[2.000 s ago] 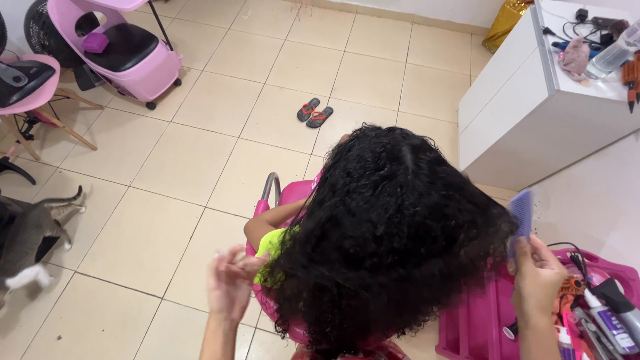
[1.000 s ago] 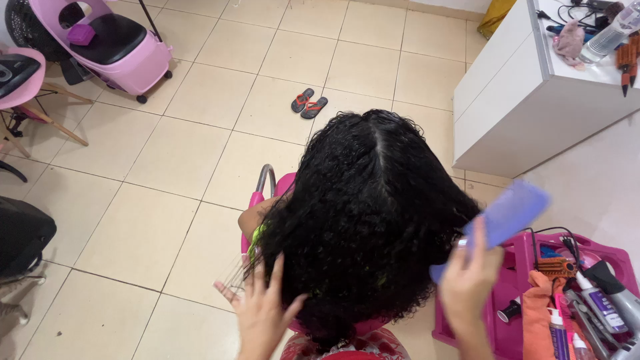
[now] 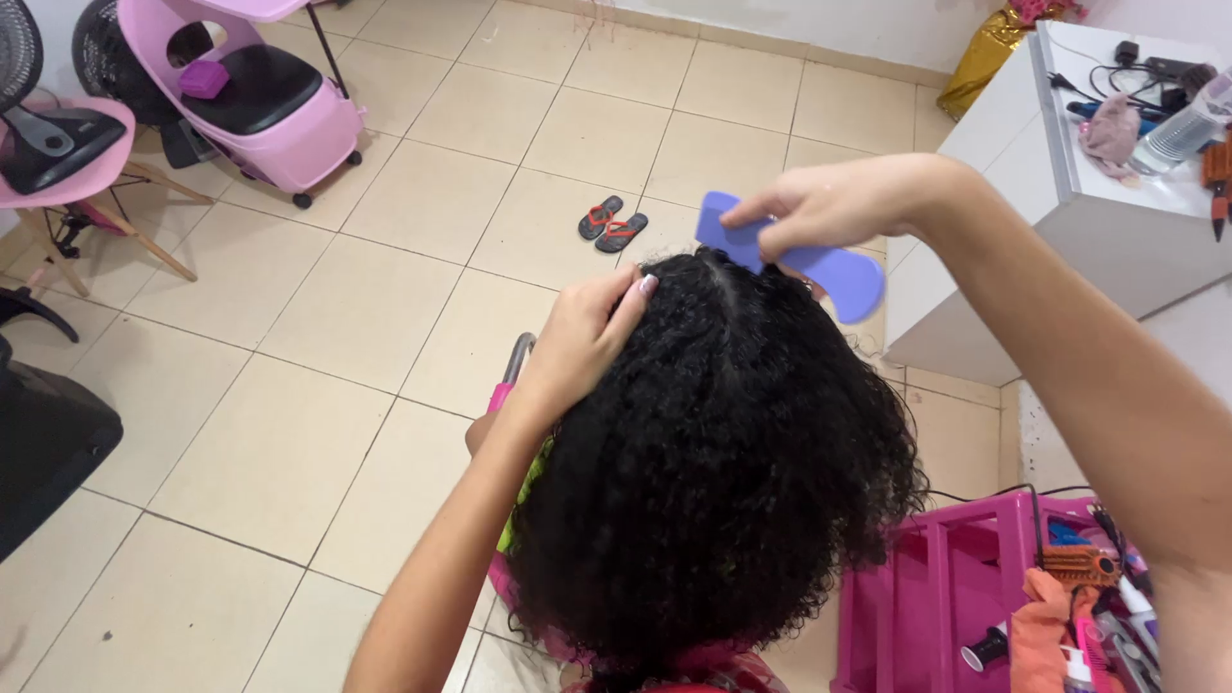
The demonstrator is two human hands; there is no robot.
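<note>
A seated person's dark curly hair (image 3: 712,462) fills the middle of the head view, parted along the crown. My right hand (image 3: 828,212) reaches over the front right of the head and holds a purple comb (image 3: 837,277) by its middle, its edge against the hair by the parting. My left hand (image 3: 602,327) is at the front left of the head, thumb and fingertips pinched together at the hair; whether strands lie between them is hard to tell. Part of a pink chair (image 3: 499,397) with a metal tube shows beside the person.
A pink trolley (image 3: 885,616) with brushes, bottles and an orange cloth (image 3: 1039,621) stands at lower right. The white cabinet (image 3: 1001,192) at upper right bears cables and a clear bottle (image 3: 1179,130). Flip-flops (image 3: 621,233) lie on the floor; pink chairs (image 3: 298,144) and fans are at upper left.
Both hands have moved from the lower sides of the hair up to the front of the head. The comb has gone with my right hand from the right side to the parting.
</note>
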